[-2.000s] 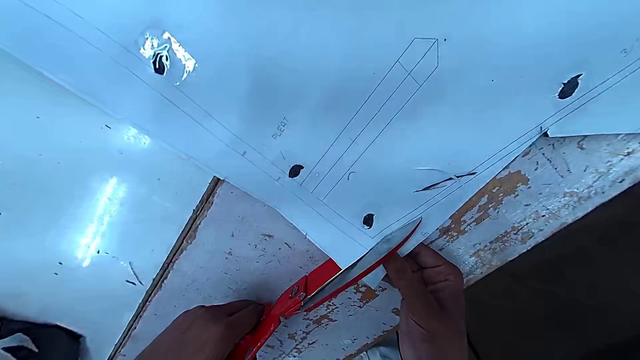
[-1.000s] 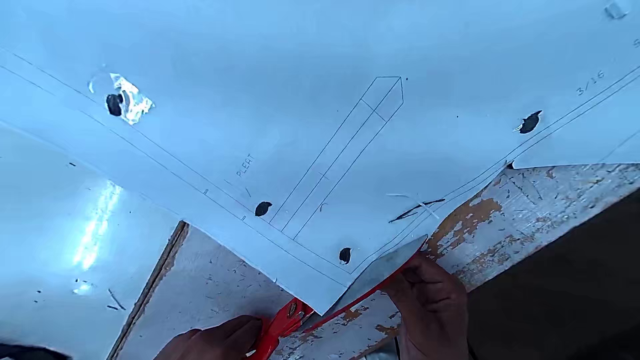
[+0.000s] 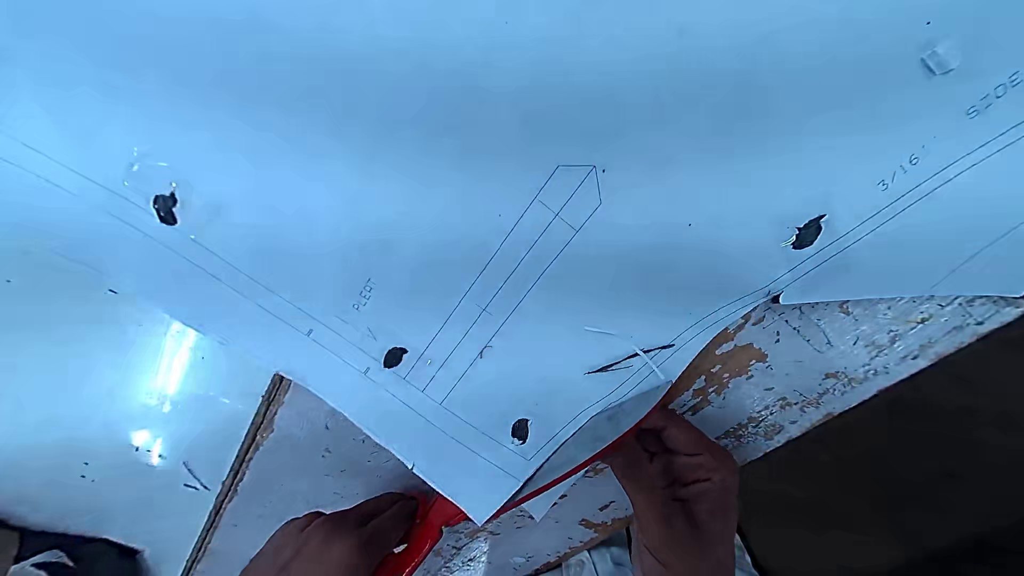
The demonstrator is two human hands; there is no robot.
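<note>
A large white paper pattern (image 3: 512,264) with drawn lines and dark holes covers most of the view, its corner pointing down. At the lower middle, my left hand (image 3: 344,532) is closed around a red-handled tool (image 3: 432,520), apparently scissors, partly under the paper corner. My right hand (image 3: 680,480), to the right of that corner, pinches the red edge of a curved grey strip (image 3: 596,440). Whether this strip is a blade or lifted sheet is unclear. A small pale triangular piece (image 3: 552,498) shows below it. The fingertips of my right hand are partly hidden.
A worn board (image 3: 832,352) with peeling paint lies beneath the paper. Its left edge (image 3: 236,472) borders a shiny pale surface (image 3: 88,384). Dark cloth (image 3: 72,552) shows at the lower left, and a dark area (image 3: 896,472) lies beyond the board at right.
The paper corner now covers more of the red tool, whose pivot showed two seconds ago. Both hands remain near the corner. The view has shifted somewhat.
</note>
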